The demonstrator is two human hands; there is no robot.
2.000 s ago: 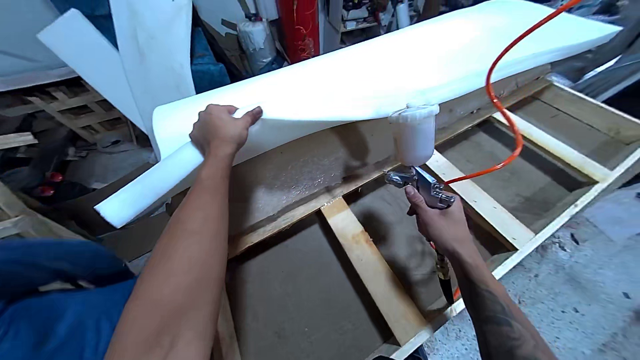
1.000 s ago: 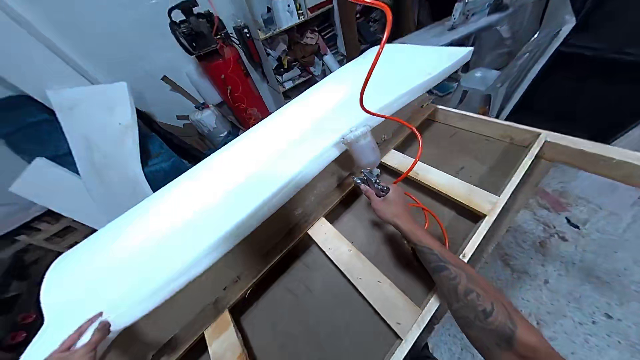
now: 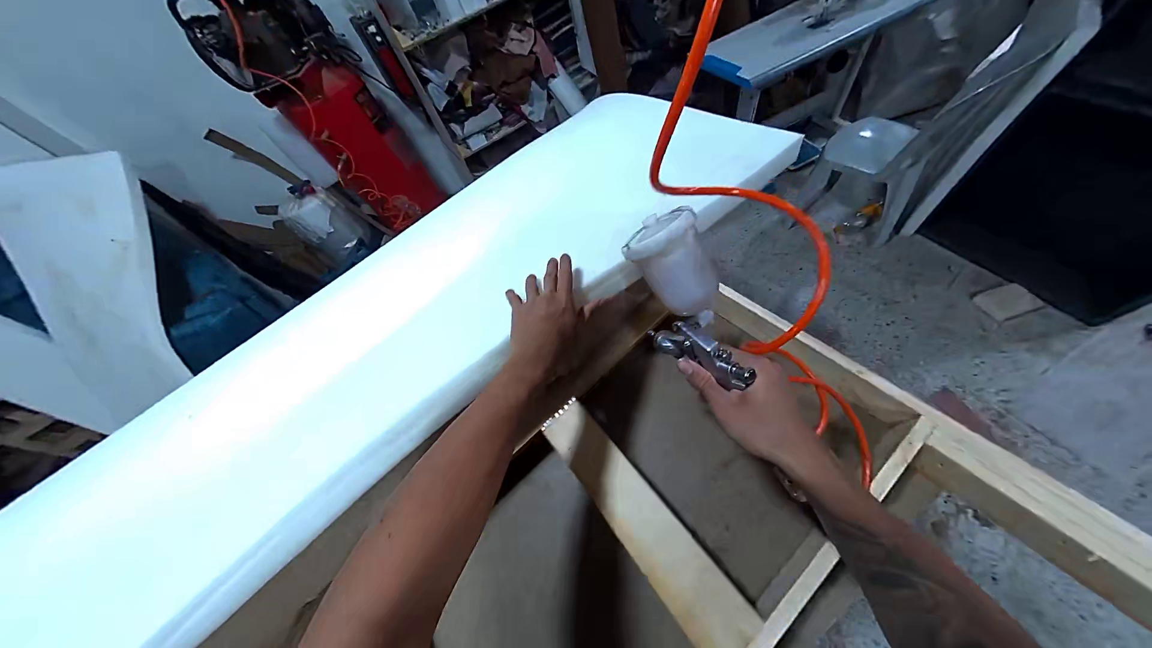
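Observation:
My left hand [image 3: 544, 319] rests with spread fingers on the near edge of a long white foam sheet [image 3: 360, 333], its thumb by the board below. My right hand [image 3: 751, 405] grips a metal spray gun [image 3: 706, 351] with a translucent cup [image 3: 670, 261] on top. The gun's nozzle faces the foam's underside and the wooden board [image 3: 621, 333] beneath it. An orange air hose [image 3: 814, 261] curls behind the gun and down past my right wrist. Under both hands lies a wooden frame [image 3: 652, 540] with crosspieces and a brown panel.
A red air compressor [image 3: 360, 135] stands behind the foam, next to a shelf [image 3: 495, 139] of scraps. White foam pieces [image 3: 76, 279] lean at the left. A grey plastic stool [image 3: 864, 148] and a work table [image 3: 792, 45] stand at the back right.
My left hand has moved right along the foam's near edge, closer to the spray gun. Two seconds ago it held a lifted, folded part of the foam. The view has swung considerably.

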